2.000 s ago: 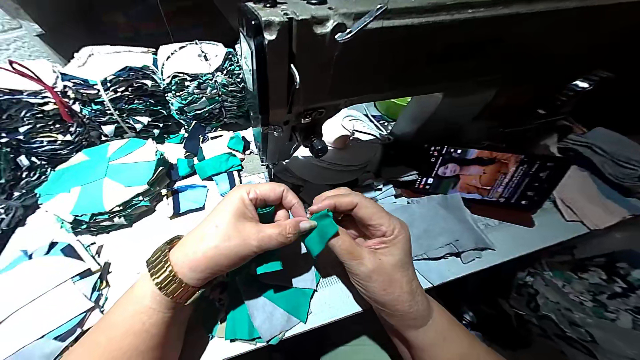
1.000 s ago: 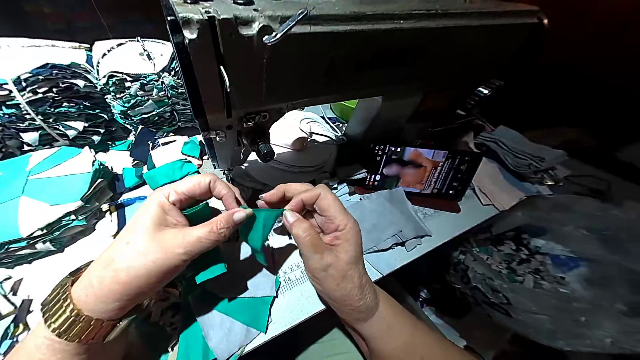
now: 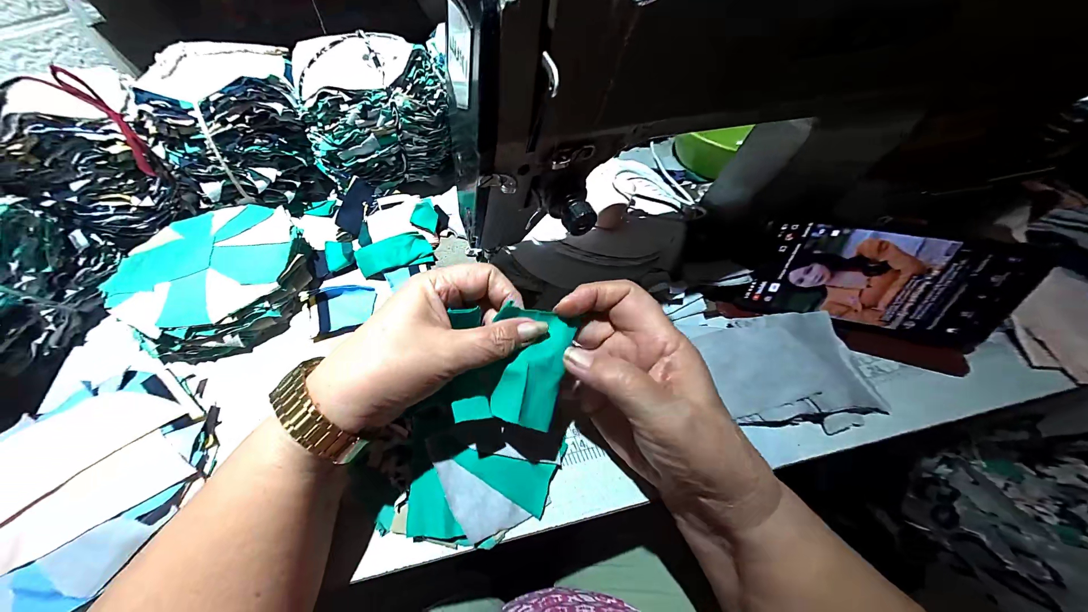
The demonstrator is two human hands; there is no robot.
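Between both hands hangs a small green fabric scrap (image 3: 529, 387). My left hand (image 3: 425, 340) pinches its upper left part between thumb and fingers; a gold watch (image 3: 314, 410) is on that wrist. My right hand (image 3: 654, 382) grips the scrap's upper right edge with thumb and forefinger. Below lies a stack of pieced green and grey patches (image 3: 484, 497) near the table's front edge, partly hidden by the hands. Just behind the hands stands the sewing machine head (image 3: 527, 110); its needle area is partly in shadow.
Tied bundles of fabric pieces (image 3: 374, 110) stand at the back left, before them a pile of round patchwork pieces (image 3: 208, 263) and loose scraps (image 3: 391, 246). Grey fabric (image 3: 786, 365) lies right of the hands, near a propped phone (image 3: 884, 280). Behind is a green bowl (image 3: 710, 151).
The green scrap, drawn to a narrow hanging shape a second ago, now shows a broader face with a fold. Both hands have stayed on it. The view has shifted back to the left.
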